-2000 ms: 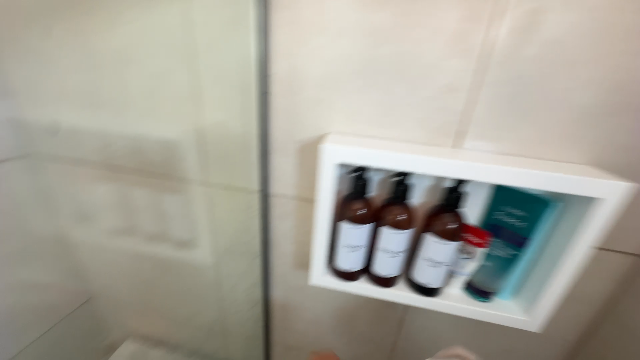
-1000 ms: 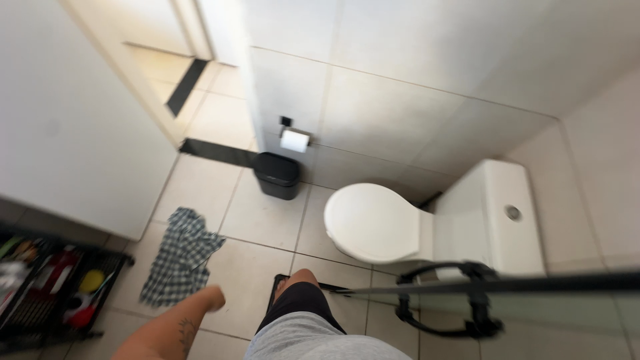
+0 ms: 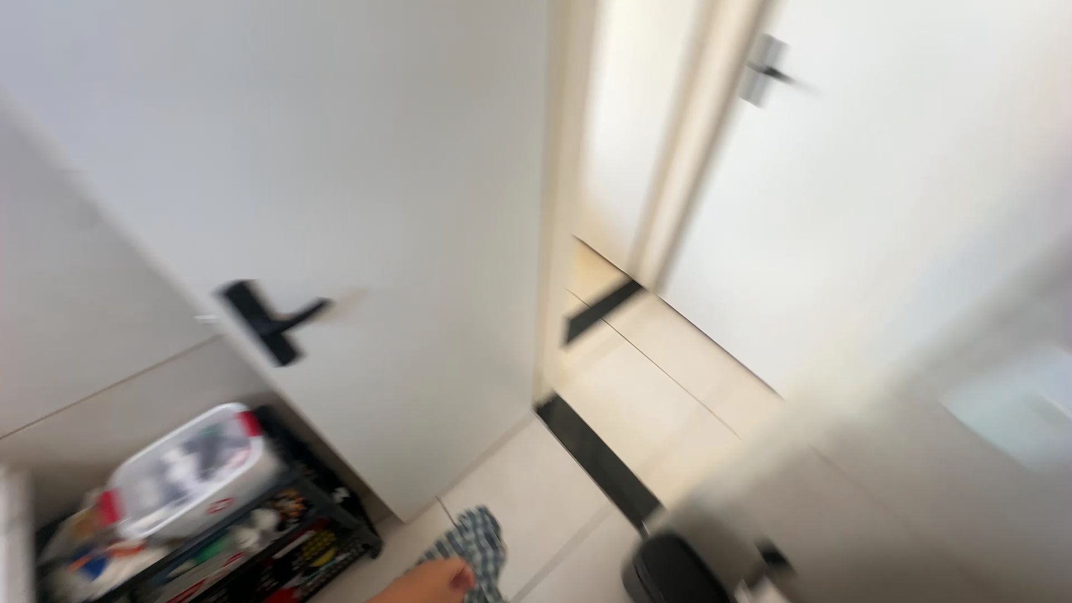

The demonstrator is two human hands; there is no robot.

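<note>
At the bottom edge, my left hand (image 3: 435, 579) shows partly and blurred, above a checkered cloth (image 3: 481, 544) on the tiled floor; whether it holds anything is not clear. My right hand is out of view. A white door (image 3: 402, 209) with a black lever handle (image 3: 272, 322) stands ajar at the left and centre. My left hand is below the door, apart from its handle.
At lower left a black rack (image 3: 343, 519) holds a white plastic box (image 3: 251, 469) and assorted items. A black bin (image 3: 674, 569) stands at the bottom right of centre. Beyond a dark threshold strip (image 3: 599, 456) is another white door (image 3: 837, 193) with a metal handle.
The view has swung from the shower niche, past the toilet, to the doors and rack. My left forearm, seen a second ago, is now mostly below the frame.
</note>
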